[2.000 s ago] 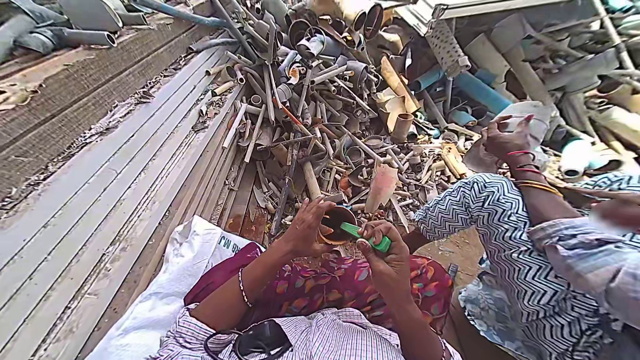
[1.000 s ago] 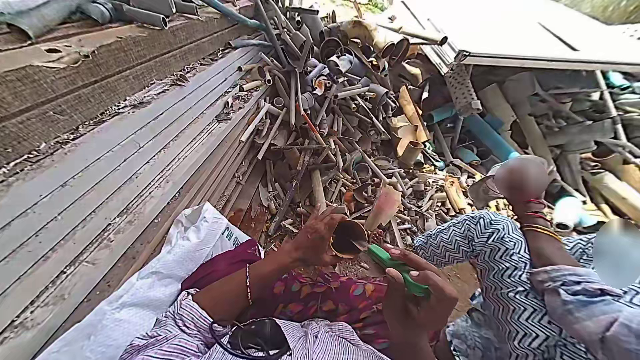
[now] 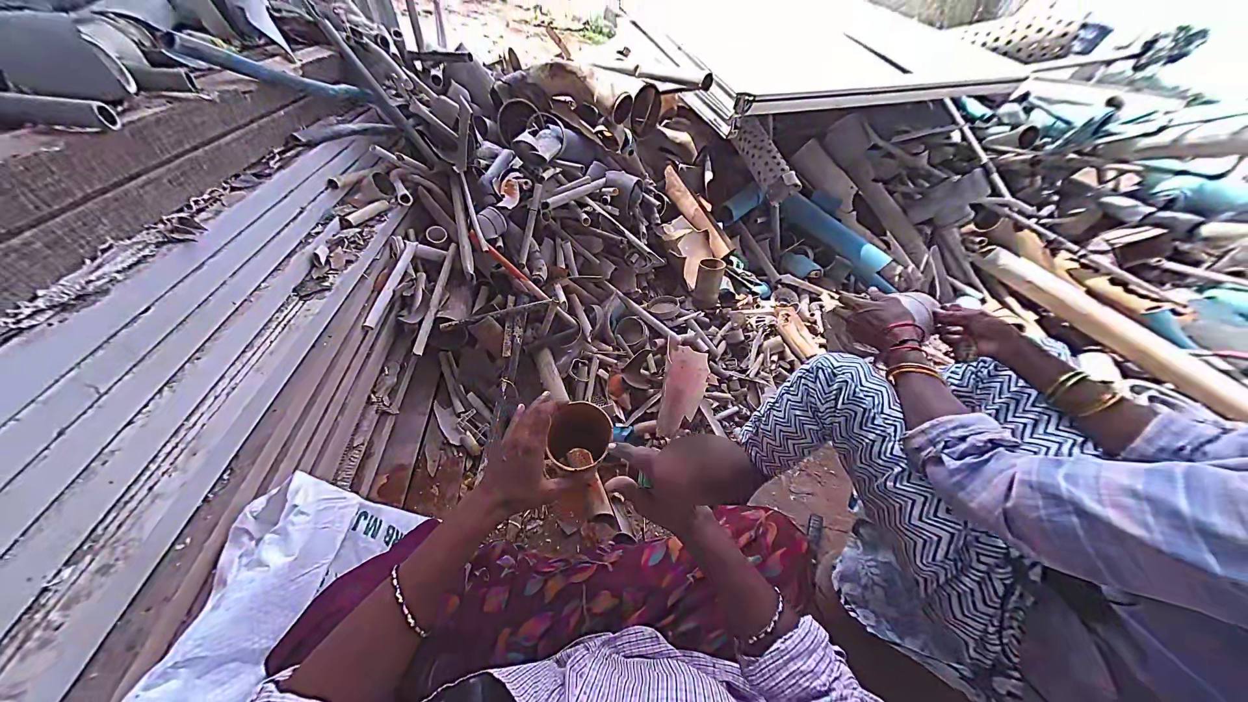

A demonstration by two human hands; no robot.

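Note:
My left hand (image 3: 526, 458) grips a short brown pipe piece (image 3: 579, 436) by its side, its open round end facing up towards me. Close to the pipe's right side is my right hand (image 3: 673, 478), fingers curled and partly blurred; a bit of green shows between them, likely the handle of the tool seen earlier. The tool's blade cannot be made out. Below both hands lies patterned maroon cloth (image 3: 604, 595) over my lap.
A heap of scrap plastic pipes (image 3: 585, 224) rises ahead. Long grey planks or profiles (image 3: 195, 322) lie left, beside a white sack (image 3: 283, 575). At right, a co-worker's hands (image 3: 907, 322) hold a pale piece near a blue pipe (image 3: 838, 234).
My right hand has turned and closed in beside the pipe piece; the green handle, plain before, is now mostly hidden. The co-worker's two hands have come together. The view has tilted up.

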